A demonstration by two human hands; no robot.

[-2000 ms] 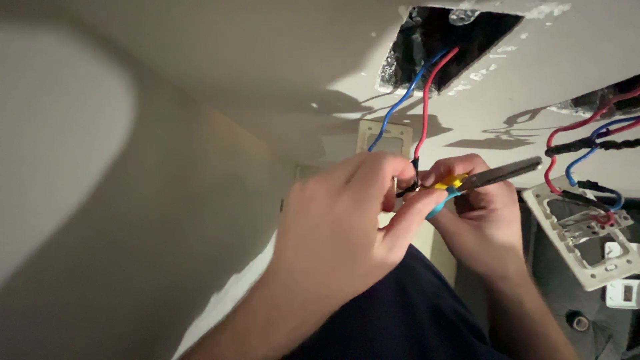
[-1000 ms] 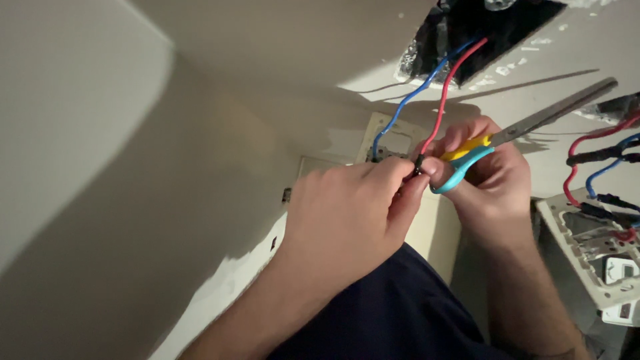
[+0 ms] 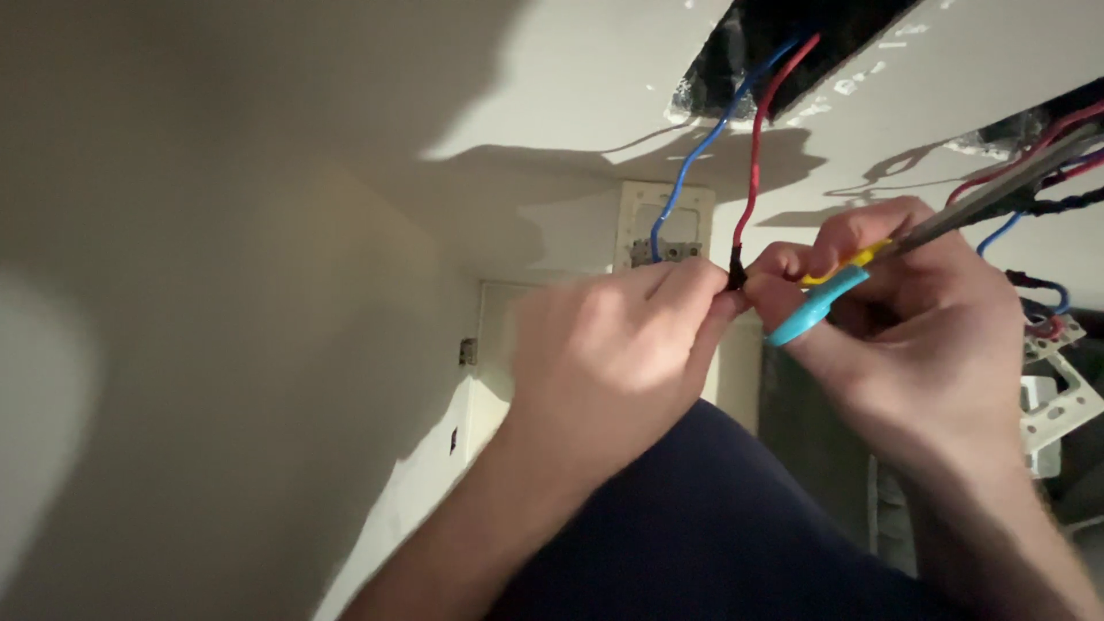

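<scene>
A red wire (image 3: 755,155) runs out of a wall opening and ends in a black taped part (image 3: 736,269). My left hand (image 3: 617,345) pinches that black part between thumb and forefinger. Close beside it, my right hand (image 3: 897,319) has its fingertips at the same black part. Scissors with a yellow and turquoise handle (image 3: 815,306) hang on my right hand, the thumb through the turquoise loop and the blades pointing up to the right. A blue wire (image 3: 690,159) leads to a pale switch or socket frame (image 3: 664,194) behind my left hand.
Rough-edged wall opening (image 3: 724,69) above my hands. At the right, a second opening (image 3: 1009,129) has red, blue and black-wrapped wires, with another pale mounting frame (image 3: 1065,414) hanging below. A small wall recess (image 3: 467,351) lies left of my left hand. My dark clothing (image 3: 681,517) fills the lower middle.
The scissors have swung about in my right hand, their blades now passing across the second opening. Both hands stay close together at the black part of the red wire.
</scene>
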